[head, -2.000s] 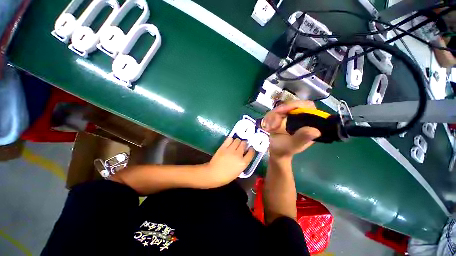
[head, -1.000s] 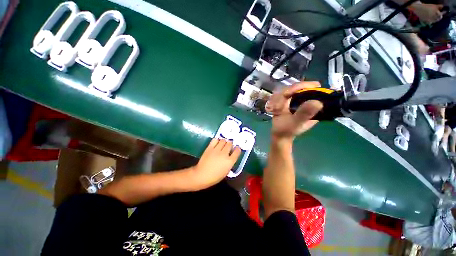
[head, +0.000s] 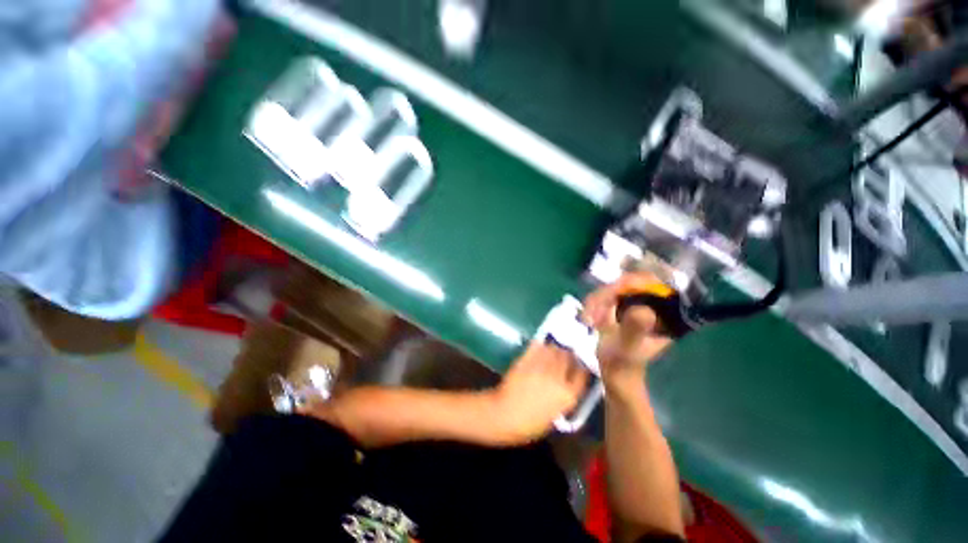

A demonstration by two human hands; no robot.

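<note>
The frame is blurred. My left hand (head: 543, 387) holds white loop-shaped housings (head: 571, 329) at the near edge of the green bench (head: 478, 260); the fingers cover part of them. My right hand (head: 628, 334) grips the electric screwdriver (head: 656, 308), black with a yellow-orange band, right beside the housings' upper end. The driver tip is hidden or too blurred to tell. Several waiting housings (head: 387, 182) lie in a slanted row on the bench at the upper left.
A silver-grey metal feeder box (head: 706, 191) stands just beyond my right hand. A grey bar (head: 881, 299) crosses the right side. Line housings (head: 835, 244) lie beyond the white stripe. A person in light blue (head: 85, 159) is at the left. An open carton (head: 260, 366) is below the bench.
The view has swung left, so the bench things appear shifted right and down. My right hand and the screwdriver have moved from near the feeder back to the housings in my left hand.
</note>
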